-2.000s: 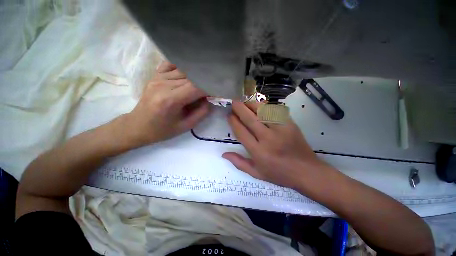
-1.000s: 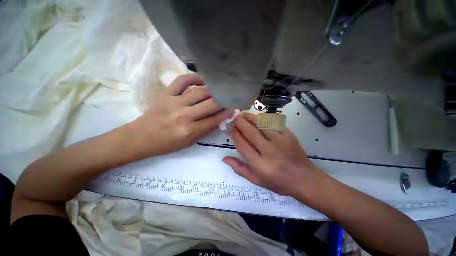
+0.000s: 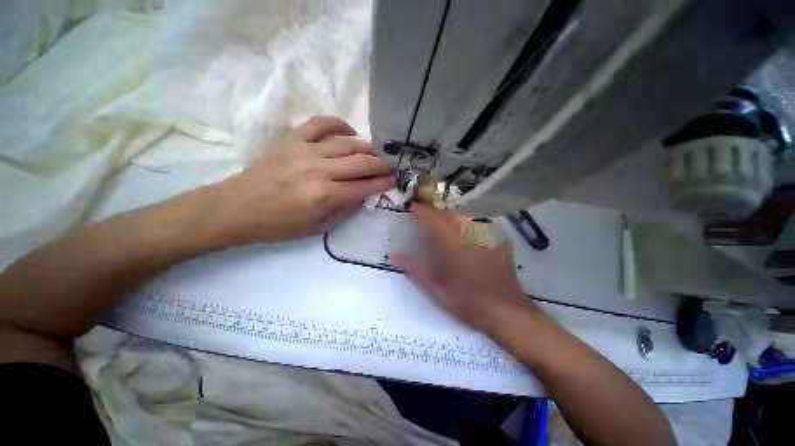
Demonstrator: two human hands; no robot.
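Note:
A large cream garment piece (image 3: 200, 87) lies in folds at the left and behind my left hand. My left hand (image 3: 318, 187) is palm down, its fingers bent over the fabric's edge, with fingertips at the needle area (image 3: 410, 170). A small white bit of fabric (image 3: 383, 202) shows under its fingertips. My right hand (image 3: 466, 261) is blurred, just right of and in front of the needle; its fingertips are near the brass-coloured part (image 3: 425, 190). Whether it holds anything is unclear. The fabric under the fingers is mostly hidden.
The pale machine head (image 3: 523, 104) overhangs the needle area, with a ridged knob (image 3: 716, 174) at right. Black snips (image 3: 529, 230), a slim pale tool (image 3: 628, 257) and a small metal piece (image 3: 645, 342) lie right. A ruler strip (image 3: 322, 338) runs along the front edge; cream fabric (image 3: 235, 396) hangs below.
The view has shifted, uncovering the needle area and more of the machine head. My left fingertips are now at the needle; my right hand is blurred by motion, its fingers slightly apart from the left.

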